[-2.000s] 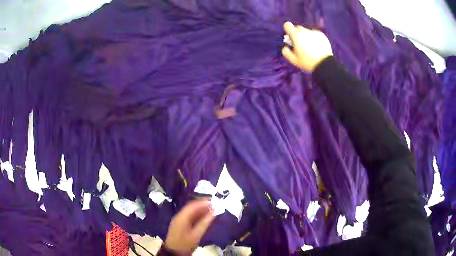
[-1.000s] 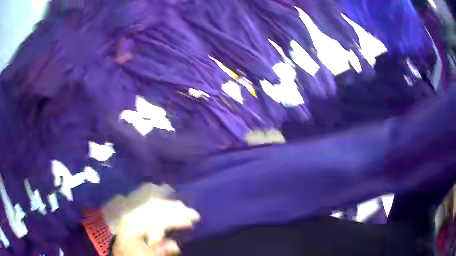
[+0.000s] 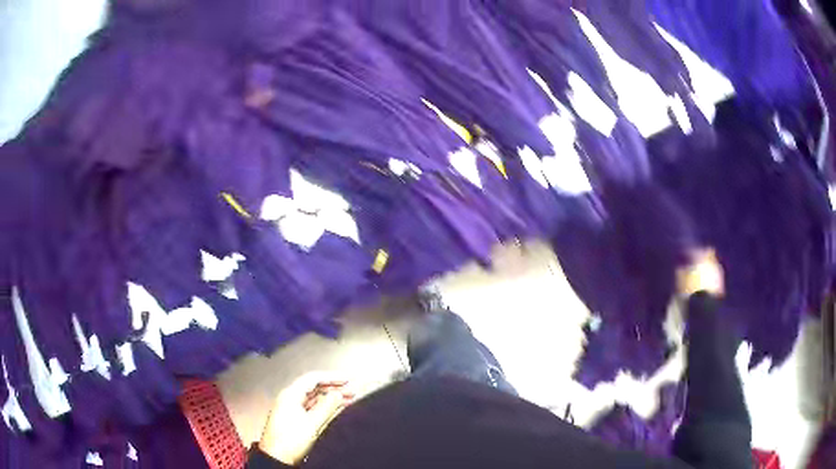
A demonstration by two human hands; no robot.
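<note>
A large pile of purple garments (image 3: 367,128) fills the upper left and middle, its ends hanging in a ragged fringe. A darker purple mound (image 3: 761,211) hangs at the right. My left hand (image 3: 307,417) is low at the left of my lap, empty with its fingers loosely bent, and touches no garment. My right hand (image 3: 702,275) is small and blurred against the dark mound. Its fingertips are hard to make out, and I cannot tell whether it grips cloth.
A red perforated basket (image 3: 213,423) stands at the lower left. Pale floor (image 3: 513,298) shows below the fringe. A bit of red plastic (image 3: 765,459) shows at the bottom right. Yellow tags (image 3: 379,261) show among the fringe. A pale surface (image 3: 46,55) shows at the upper left.
The long purple garment stretched across my lap from my left hand is gone from there. My left hand has let go of it. My right hand now shows at the dark mound.
</note>
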